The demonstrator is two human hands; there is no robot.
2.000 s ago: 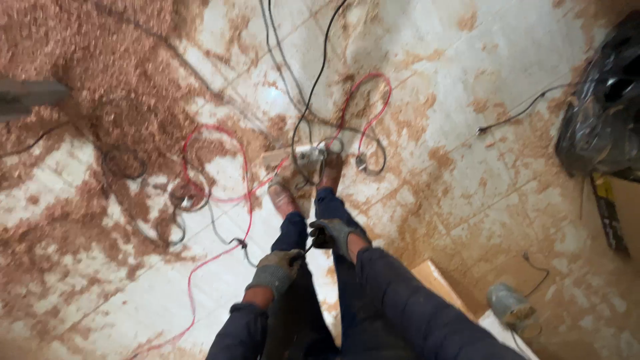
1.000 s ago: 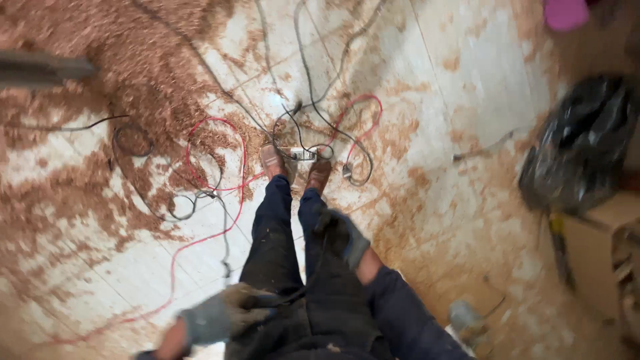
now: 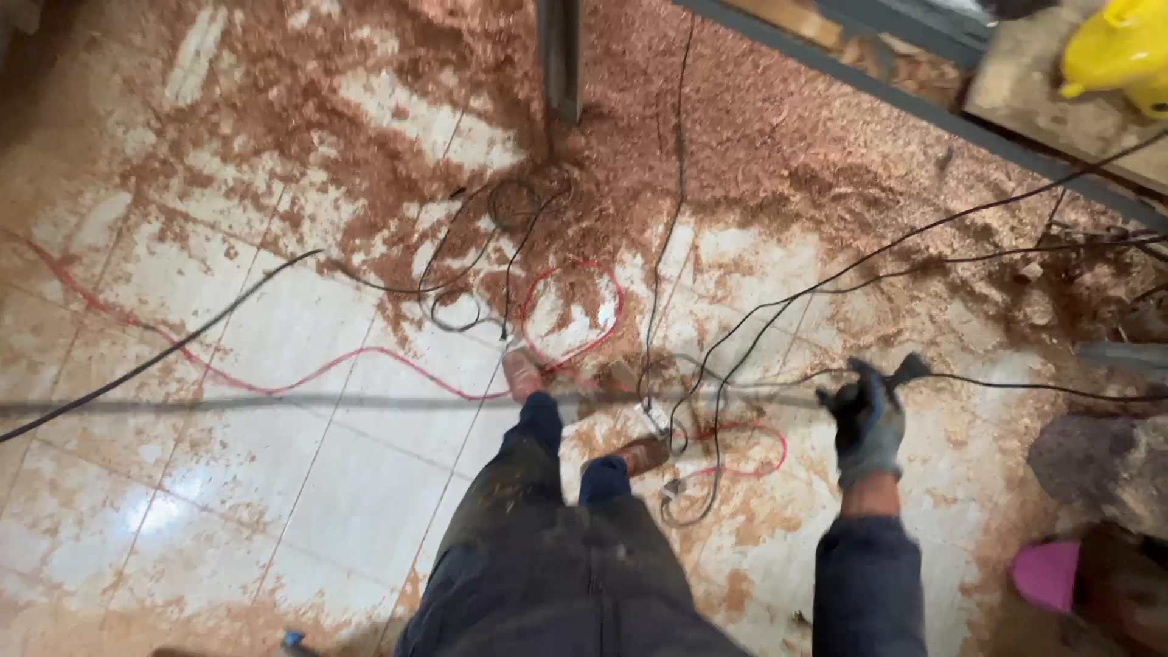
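My right hand (image 3: 865, 415), in a grey and black work glove, is stretched out at the right above the floor. A dark plug or connector (image 3: 908, 368) on a black cable (image 3: 1031, 388) shows at its fingertips; the blur hides how it is held. My left hand is out of view. Between and beside my brown shoes lie a white power strip (image 3: 653, 417), a red cable (image 3: 620, 301) in loops and several black cables (image 3: 721, 365).
Reddish sawdust (image 3: 730, 100) covers much of the tiled floor (image 3: 365, 474). A metal post (image 3: 558, 64) stands at the top, beside a metal frame (image 3: 876, 87). A yellow bag (image 3: 1118, 50), a grey lump (image 3: 1095, 465) and a pink object (image 3: 1047, 575) are at the right.
The view has turned a lot. My right hand has moved from near my legs out to the right. My left hand, in view before, has left the picture.
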